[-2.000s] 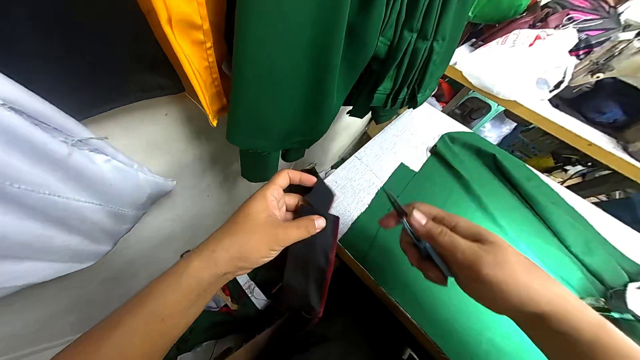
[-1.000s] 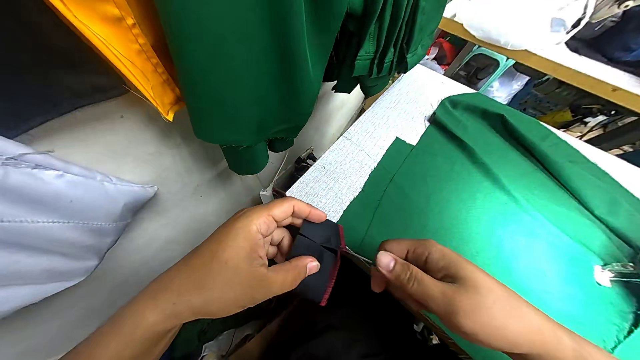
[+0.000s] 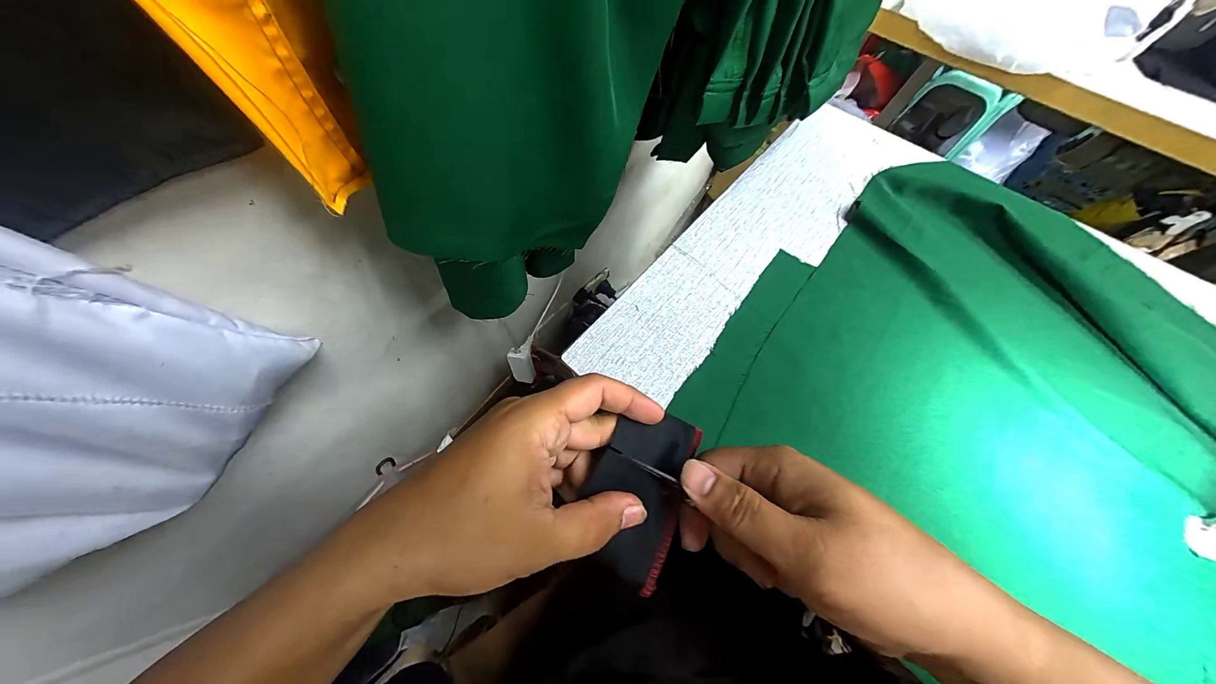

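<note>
A black fabric piece (image 3: 632, 537) with red overlock stitching along its edge is pinched in my left hand (image 3: 522, 475), fingers on top and thumb on the near side. My right hand (image 3: 788, 522) grips small metal snips (image 3: 651, 467), whose thin blades lie across the black fabric; their handle is hidden in my fingers. Just beyond my hands, a large green fabric piece (image 3: 883, 351) covers much of the white textured table (image 3: 703, 275).
Green garments (image 3: 503, 123) hang ahead, beside a yellow-orange one (image 3: 285, 95). Grey cloth (image 3: 142, 399) hangs at the left near the pale wall (image 3: 370, 332). A shelf with a wooden edge (image 3: 1054, 90) stands at the upper right, a white plastic bag (image 3: 1016, 28) on it.
My right hand has brought the snips left onto the black fabric; two seconds ago they were apart from it. The black piece has been turned in my left hand.
</note>
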